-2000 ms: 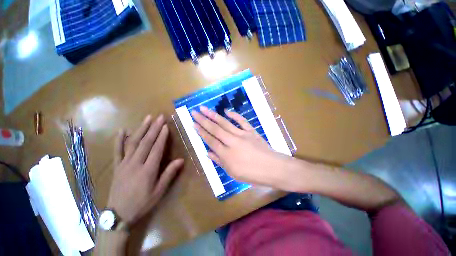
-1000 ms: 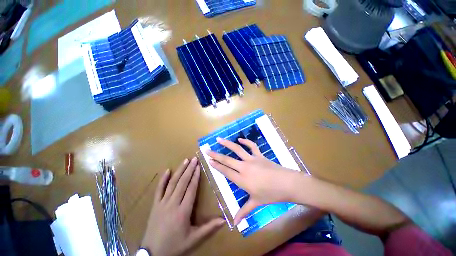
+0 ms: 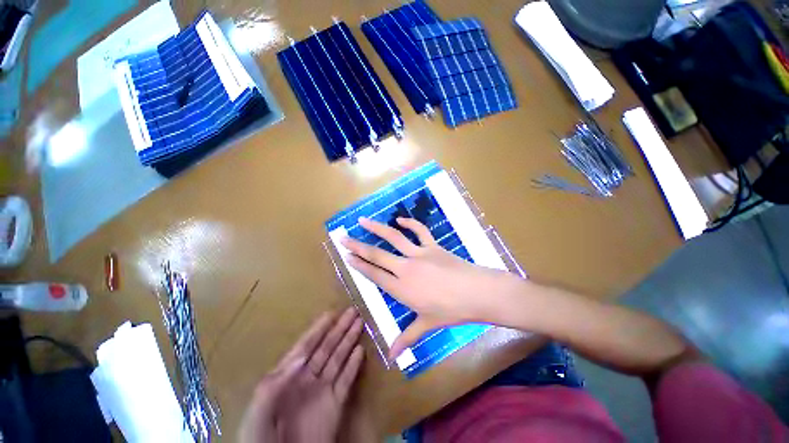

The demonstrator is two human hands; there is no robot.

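Note:
The blue solar cell assembly (image 3: pixel 415 201) lies on the table in front of me, with white insulating strips (image 3: pixel 368 285) along its left and right sides. Thin wires stick out past both sides, and black marks show near its far end. My right hand (image 3: pixel 432 281) lies flat on the panel, fingers spread, fingertips near the left strip; it covers the middle. My left hand (image 3: pixel 316 376) is at the panel's lower left, blurred, palm partly turned up, fingertips close to the wires at its left edge. It holds nothing visible.
Finished pieces (image 3: pixel 195 104) are stacked upper left. Dark tabbed cells (image 3: pixel 342 91) and lighter cells (image 3: pixel 467 69) lie beyond the panel. Long ribbon (image 3: pixel 183 346), white strips (image 3: pixel 138 381) and a bottle (image 3: pixel 48 297) are left. Short ribbon (image 3: pixel 595 156), strips (image 3: pixel 666 173) and a black tray (image 3: pixel 644 91) are right.
My left hand has turned from palm down to partly palm up and moved slightly down. My right hand stays on the panel. The view has shifted.

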